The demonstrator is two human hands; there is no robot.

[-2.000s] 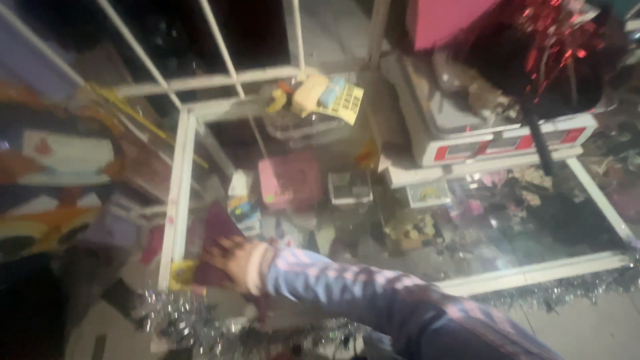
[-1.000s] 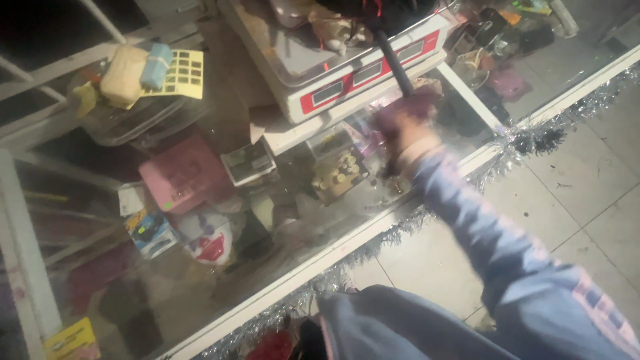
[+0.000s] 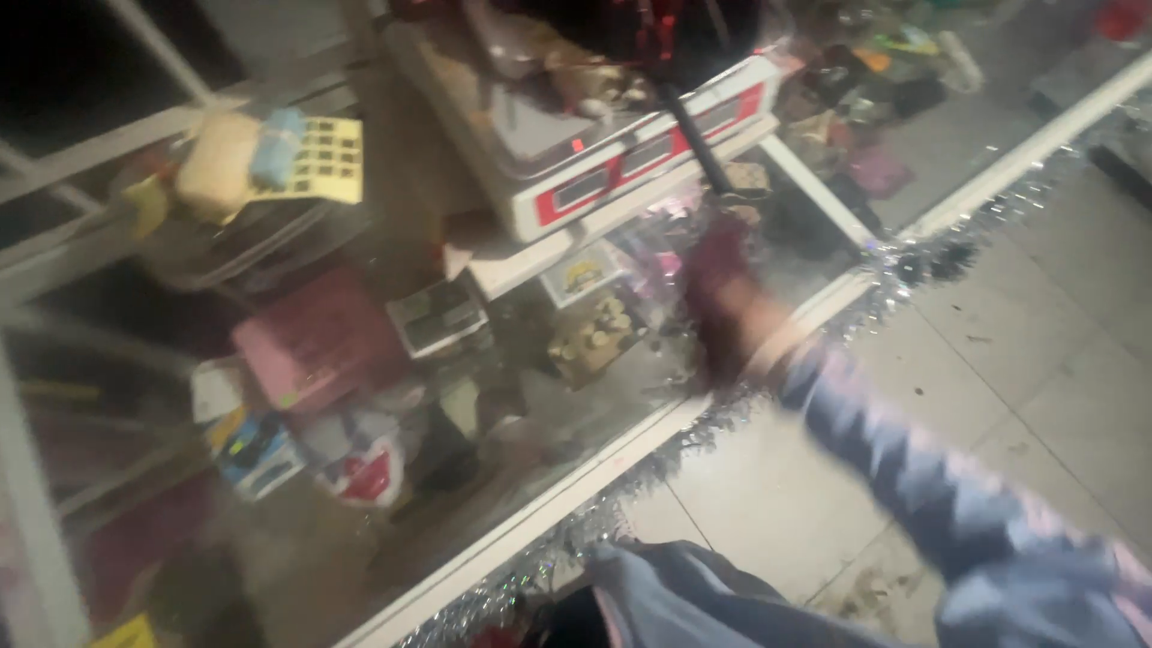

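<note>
My right hand (image 3: 747, 310), blurred, reaches in from the lower right and grips a dark maroon cloth (image 3: 715, 279). The cloth lies against the glass top of a display case (image 3: 576, 414), close to its white front frame. Just beyond the hand stands a white and red digital weighing scale (image 3: 621, 166), and a black rod (image 3: 697, 139) slants down from it toward the cloth. My left hand does not show.
On the glass at the left lie a yellow card with dark squares (image 3: 333, 162) and a wrapped beige bundle (image 3: 219, 165). Through the glass show a pink box (image 3: 319, 337) and small goods. Silver tinsel (image 3: 576, 513) lines the front edge above a tiled floor (image 3: 981, 396).
Two seconds ago the hand and cloth were at the case's left end; they have moved right along the glass to the part in front of the scale. The view has shifted too.
</note>
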